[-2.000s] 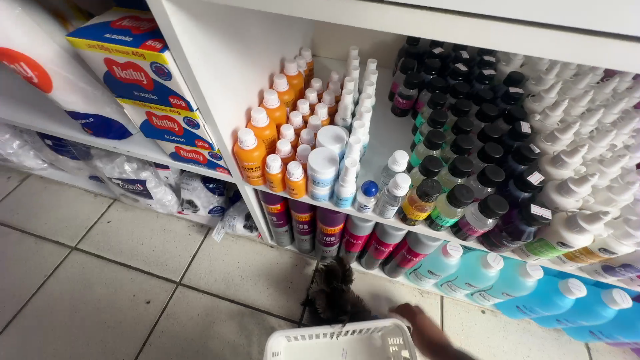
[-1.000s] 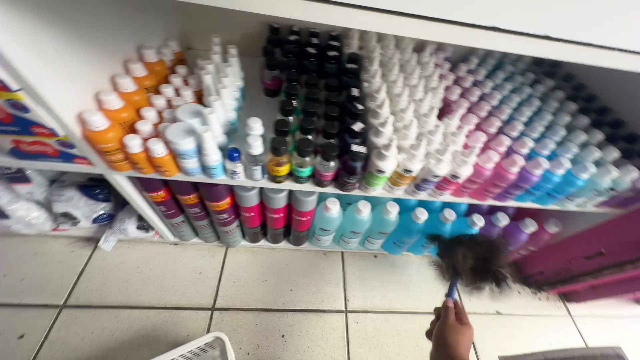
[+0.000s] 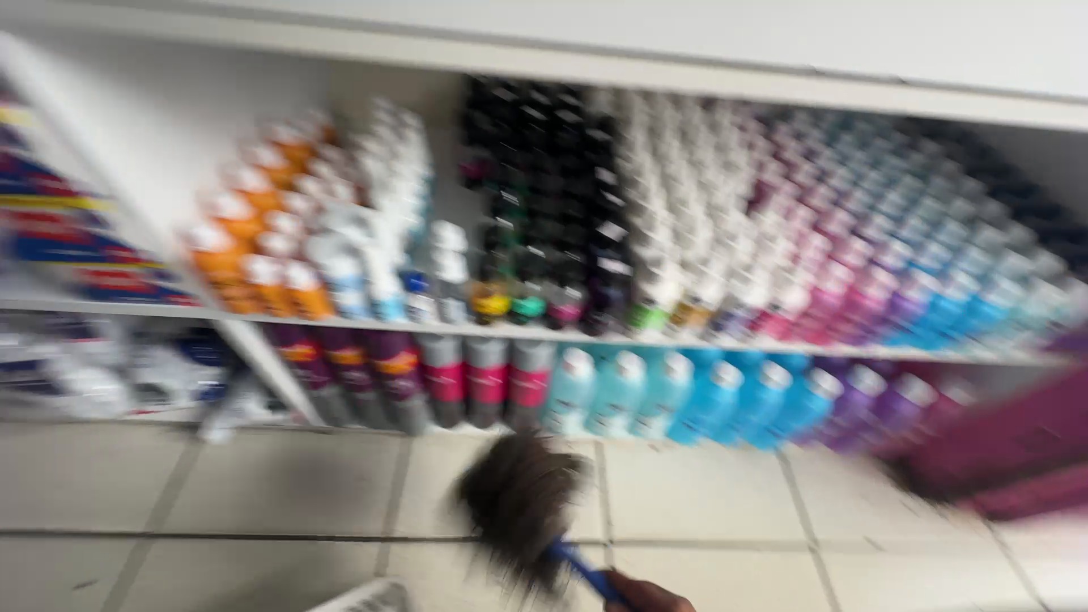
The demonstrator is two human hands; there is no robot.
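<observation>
At the bottom edge, right of centre, my right hand [image 3: 650,592] grips the blue handle of a feather duster [image 3: 520,501]. The duster's dark, fluffy head is over the tiled floor, just in front of the lower shelf's spray cans [image 3: 486,382]; whether it touches them I cannot tell. Beside the cans stand light blue bottles [image 3: 625,395]. Above, the middle shelf [image 3: 544,333] holds rows of small bottles with orange, white, black, pink and blue parts. My left hand is out of view. The picture is blurred.
A white plastic basket [image 3: 370,597] shows its rim at the bottom edge. Boxes of cotton [image 3: 76,225] and plastic-wrapped packs [image 3: 110,365] fill the shelves at far left. A magenta panel [image 3: 994,442] juts in at the right, low by the floor.
The duster in my right hand has moved left along the lower shelf, from the purple bottles near the magenta panel to in front of the spray cans. The view has shifted.
</observation>
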